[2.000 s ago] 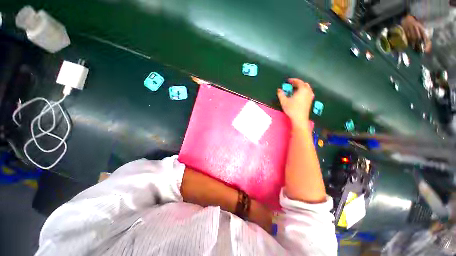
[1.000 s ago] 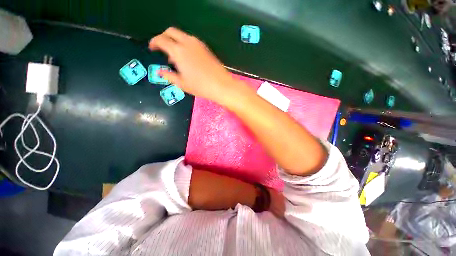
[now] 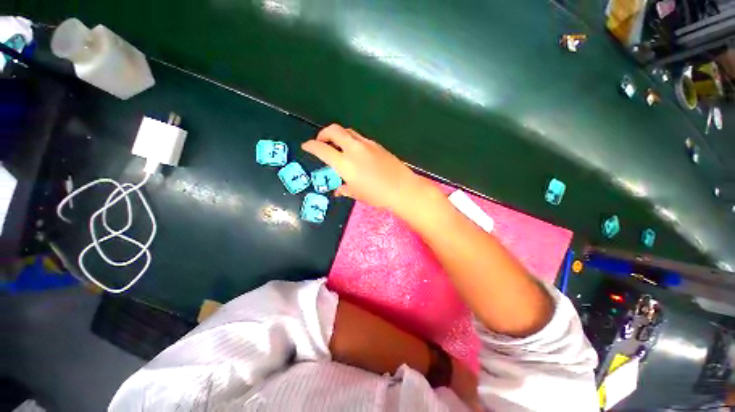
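Note:
Four teal housings lie close together on the green bench left of the mat: one at the upper left (image 3: 271,152), one in the middle (image 3: 294,178), one at the bottom (image 3: 314,208) and one beside my fingers (image 3: 326,179). My right hand (image 3: 355,165) is at this last one, fingers apart, with the thumb side close to its right edge. Whether it touches is unclear. The pink-red mat (image 3: 387,257) lies under my right forearm, which partly hides a white paper (image 3: 471,211). My left forearm crosses low in front of me; its hand is hidden.
Three more teal housings (image 3: 554,191) lie spaced out at the right on the green surface. A white charger (image 3: 159,142) with a coiled cable and a whitish bottle (image 3: 105,63) are at the left. A black unit (image 3: 616,318) with a red light stands at the right.
The housing behind the mat has gone from its place, and the group at the left now has four instead of three. My right hand remains at the group; the view has shifted.

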